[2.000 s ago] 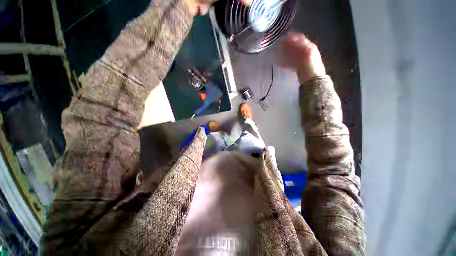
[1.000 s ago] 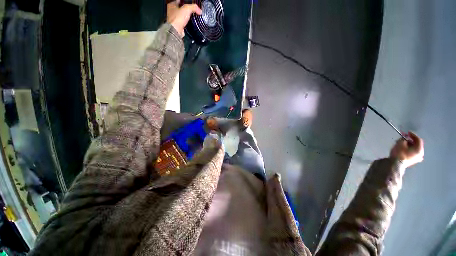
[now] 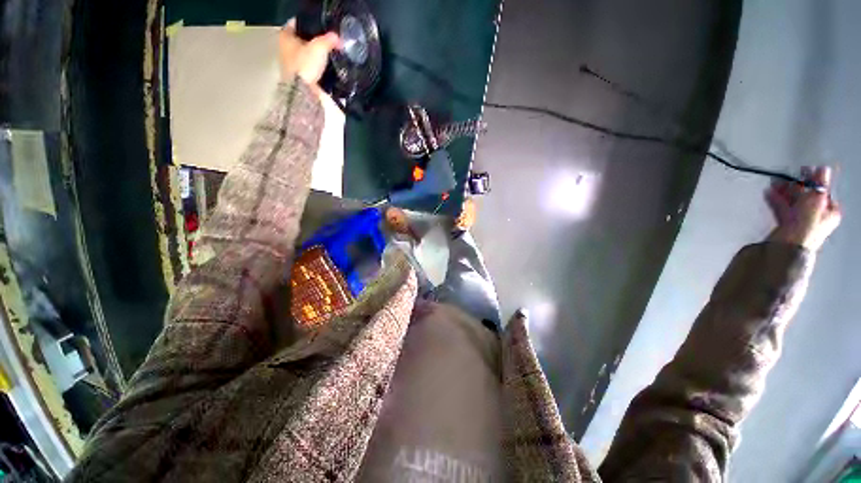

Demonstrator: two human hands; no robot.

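Observation:
A black electric fan (image 3: 355,45) with a round wire guard is at the top, over the dark green bench mat (image 3: 378,156). My left hand (image 3: 310,57) holds the fan by its left side. A thin black fan cord (image 3: 604,130) runs from the bench, over its edge and across the aisle to the right. My right hand (image 3: 804,203) is stretched out far right, in front of the pale wall, closed on the cord's end. The plug itself is too small to make out.
A blue glue gun (image 3: 427,187) and a shiny tool stand (image 3: 415,137) with a coil lie on the mat. A cream board (image 3: 241,99) covers its left part. A small black box (image 3: 480,183) is by the bench corner. A bead seat cover (image 3: 319,288) and blue stool (image 3: 347,241) are below.
My left hand has moved the fan left and slightly down since one second ago. My right hand, which took the cord after the first frame, has moved farther right and up, drawing it out.

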